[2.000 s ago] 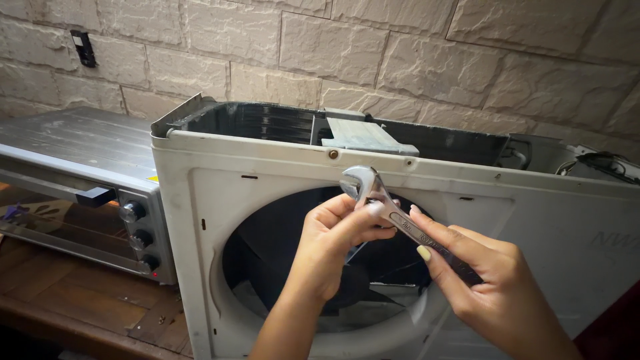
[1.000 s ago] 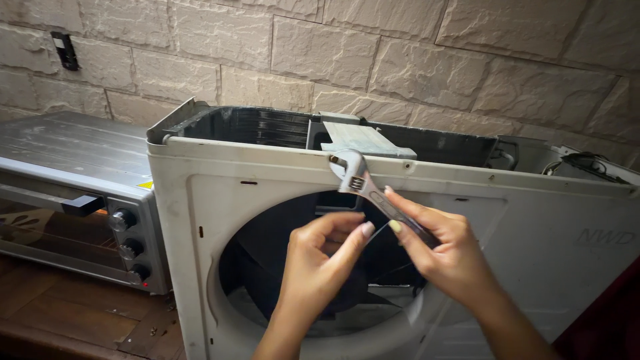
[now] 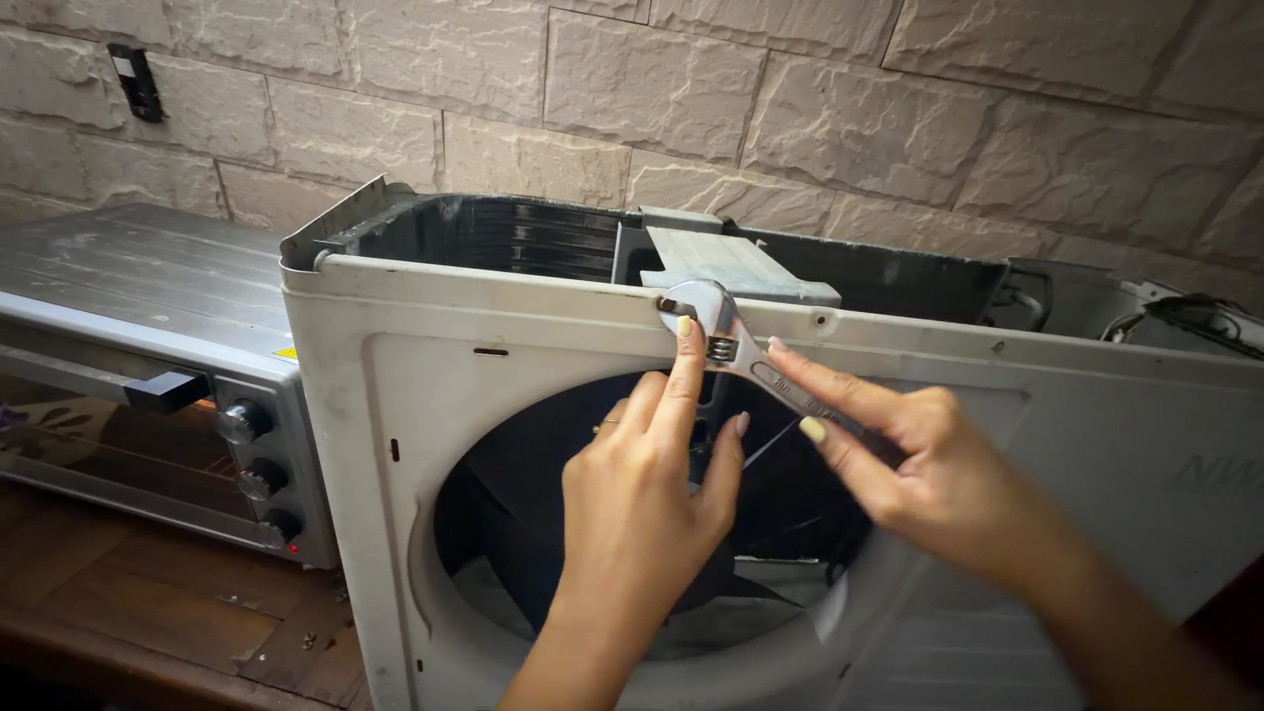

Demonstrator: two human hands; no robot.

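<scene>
An adjustable wrench point(image 3: 755, 367) slants across the upper front of a white air conditioner outdoor unit point(image 3: 341, 395), its jaws at the top front edge, around or over a small bolt head point(image 3: 674, 306). My right hand point(image 3: 923, 464) grips the wrench handle between thumb and fingers. My left hand point(image 3: 652, 484) has its index fingertip raised against the wrench jaw, while its thumb stands apart; no object shows held in it. Behind both hands is the round opening with dark fan blades point(image 3: 513, 513). The unit's top is off, and a metal bracket point(image 3: 736, 259) spans the inside.
A toaster oven point(image 3: 148, 247) with knobs stands at the left on a wooden surface point(image 3: 148, 592), where small loose bits point(image 3: 309, 640) lie. A stone-block wall point(image 3: 652, 89) rises behind, with a black socket fitting point(image 3: 136, 83). Wires point(image 3: 1200, 311) show inside the unit's right end.
The wrench's jaws have moved onto the bolt at the top edge. My left hand has gone from near the adjusting screw to the jaw, index finger extended.
</scene>
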